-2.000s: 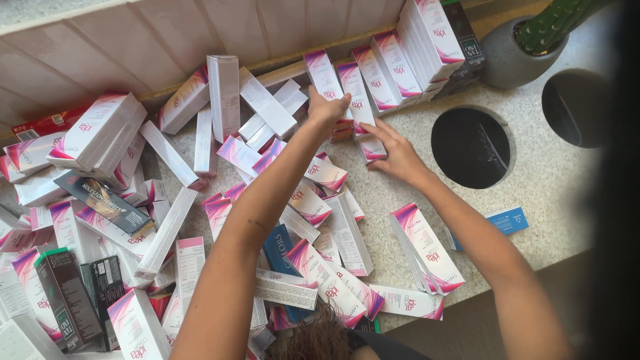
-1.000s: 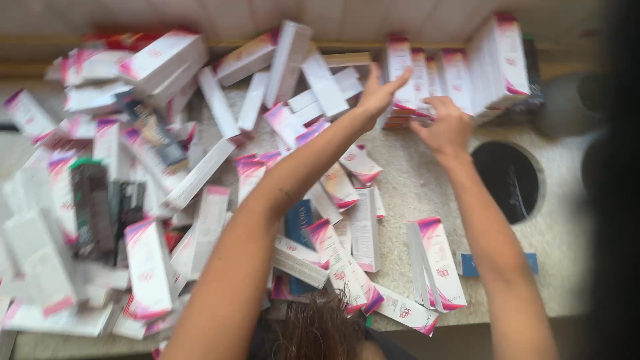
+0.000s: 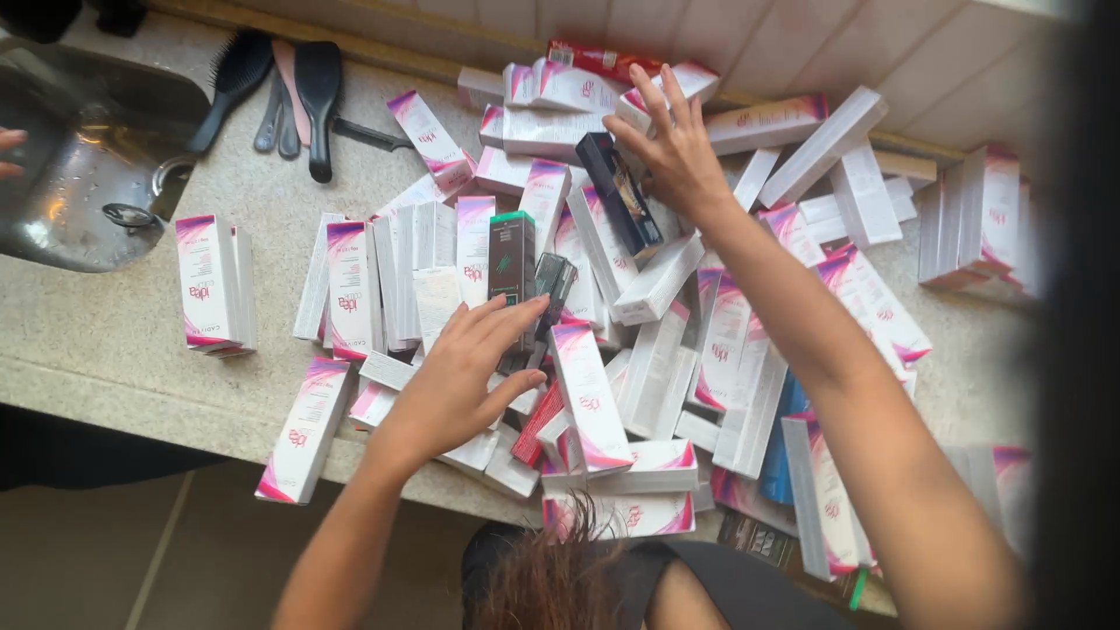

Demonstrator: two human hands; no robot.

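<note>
Many white hair color boxes with pink and purple ends lie in a jumbled pile on the speckled countertop (image 3: 114, 350). My left hand (image 3: 468, 367) hovers low over the pile's near middle, fingers spread, beside a dark box with a green top (image 3: 512, 262) and a smaller black box (image 3: 556, 284). My right hand (image 3: 678, 149) reaches to the back of the pile, fingers apart over a white and pink box (image 3: 696, 83), near a dark navy box (image 3: 619, 194). Whether its fingertips touch a box is not clear.
A steel sink (image 3: 79, 157) is at the far left, with another person's fingers (image 3: 10, 153) at its edge. Hairbrushes (image 3: 317, 105) and a comb (image 3: 372, 134) lie beside it. Boxes stand upright in a row (image 3: 980, 214) at the right. One box (image 3: 304, 429) overhangs the counter's front edge.
Both hands have left the upright row of boxes by the wall and are now over the jumbled pile to its left. The view has shifted left, bringing in the sink and brushes.
</note>
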